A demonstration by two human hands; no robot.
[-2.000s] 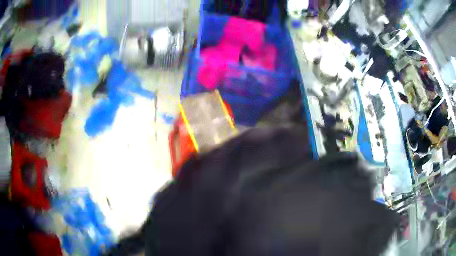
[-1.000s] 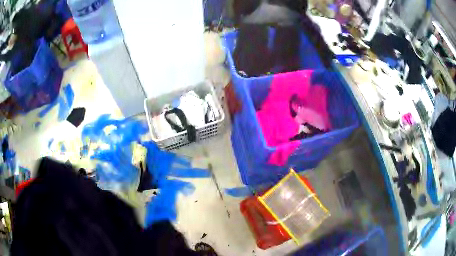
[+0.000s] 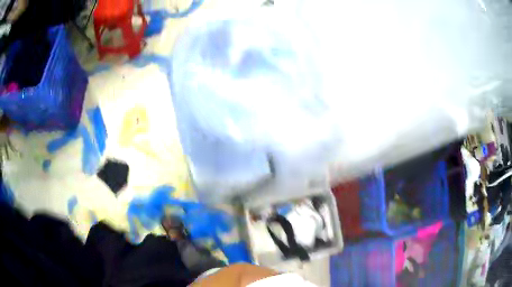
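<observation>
A heap of black cloth (image 3: 129, 258) fills the lower left, close to me. A blurred skin-coloured patch with white beside it (image 3: 238, 276) is cut off by the bottom edge; no fingers show and I cannot tell what body part it is. Neither my left hand nor my right hand can be made out. A pale slotted basket (image 3: 338, 227) at the lower middle holds white items and a black strip (image 3: 284, 238).
Blue crates (image 3: 351, 269) with pink cloth (image 3: 425, 238) stand at the lower right. Another blue crate (image 3: 67, 84) and a red stool (image 3: 118, 28) are at the upper left. Blue scraps (image 3: 196, 218) lie on the floor. A large, glaring white object (image 3: 348, 73) fills the upper middle and right.
The view has swung left and up. The white basket and crates now sit lower and further right. The yellow-edged item has left the view; the skin-coloured patch has appeared.
</observation>
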